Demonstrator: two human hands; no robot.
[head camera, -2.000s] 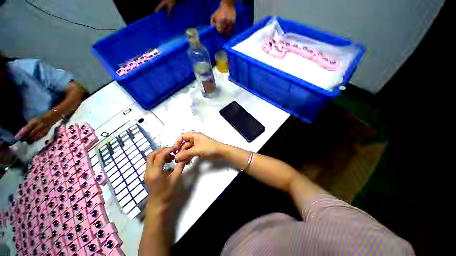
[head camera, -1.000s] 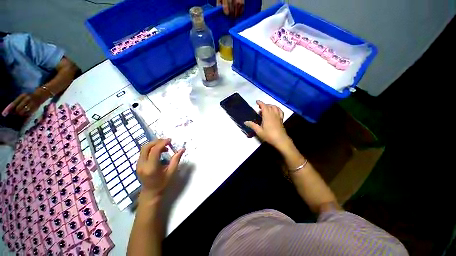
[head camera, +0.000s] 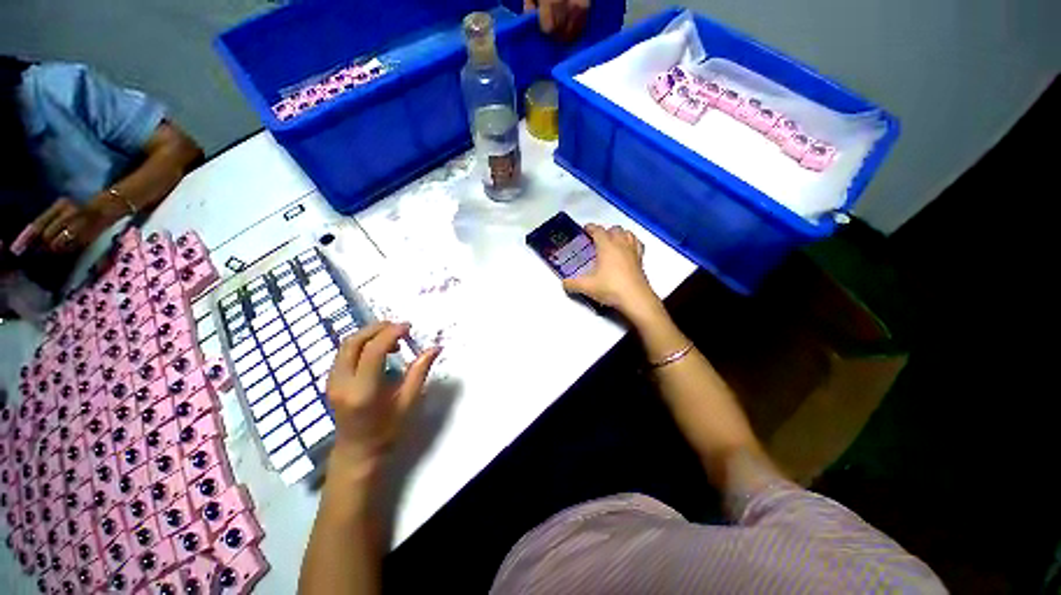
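My left hand (head camera: 367, 384) is raised over the table by the parts tray. Its index finger and thumb are spread around a small dark-edged part (head camera: 411, 345), mostly hidden and blurred. My right hand (head camera: 611, 270) lies over the right side of a smartphone (head camera: 559, 246), with its fingers apart and thumb low on the phone. The phone lies flat and its screen is lit. The grey-white tray (head camera: 279, 384) holds rows of small white rectangular pieces, with darker pieces at the far end.
Pink units (head camera: 140, 430) with dark round spots mass left of the tray. Blue bins stand beyond (head camera: 384, 157) and at right (head camera: 686, 198), both with pink units. A clear bottle (head camera: 498, 145) and yellow jar (head camera: 542, 113) stand between them. A coworker's arm (head camera: 151, 169) is at left.
My right hand has left my left hand and moved right onto the phone. The phone's dark screen has lit up. My left hand stays by the tray. The view has shifted slightly.
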